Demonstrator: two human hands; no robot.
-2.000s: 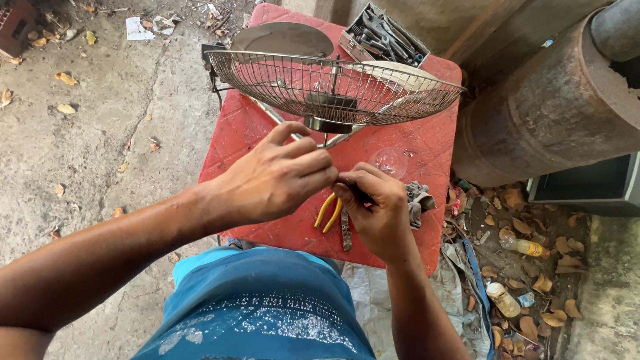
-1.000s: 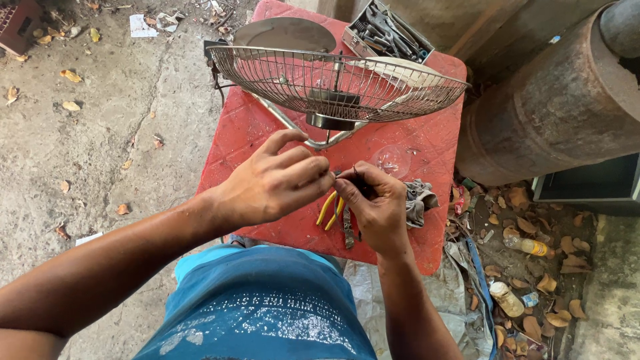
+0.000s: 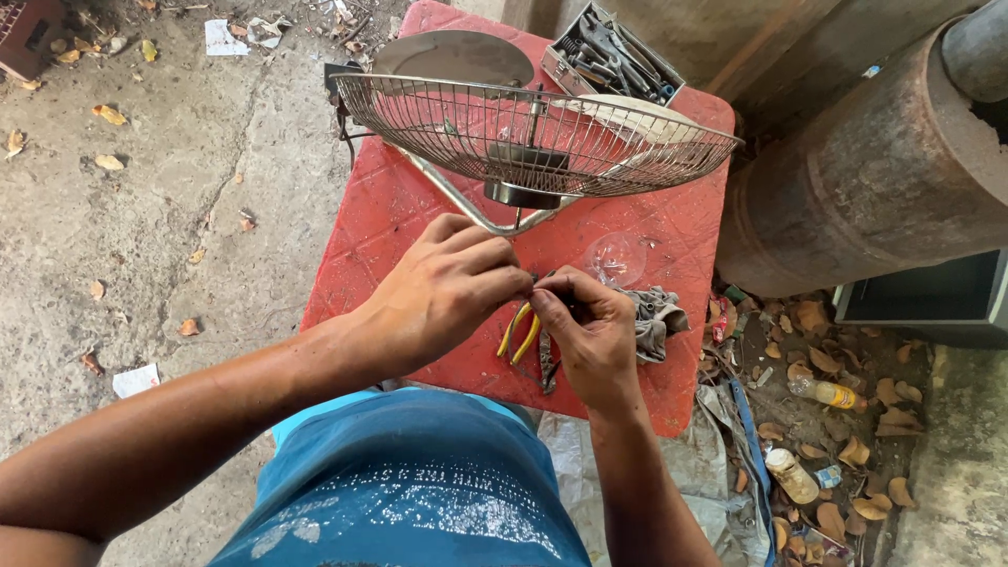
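Observation:
My left hand [image 3: 449, 295] and my right hand [image 3: 591, 331] meet fingertip to fingertip over the red table [image 3: 378, 228]. Between them is a small dark part, mostly hidden by the fingers; my right hand is closed round it, and my left finger and thumb pinch at its edge. Just beyond stands a fan's wire guard [image 3: 441, 142] with a dark motor housing [image 3: 526, 169] and a thin shaft [image 3: 518, 217] pointing my way. Yellow-handled pliers [image 3: 518, 335] lie beneath my hands, beside a worn metal tool [image 3: 546, 362]. A grey rag [image 3: 657, 319] sits right of my right hand.
A metal toolbox [image 3: 563, 72] full of wrenches stands at the table's back, near a round grey plate [image 3: 453, 59] and a pale fan part [image 3: 630, 116]. A clear plastic cup or lid [image 3: 616, 258] lies behind the rag. At the right stands a rusty metal drum [image 3: 858, 173].
Both hands stay together over the table, with only small finger movements. The view has shifted slightly.

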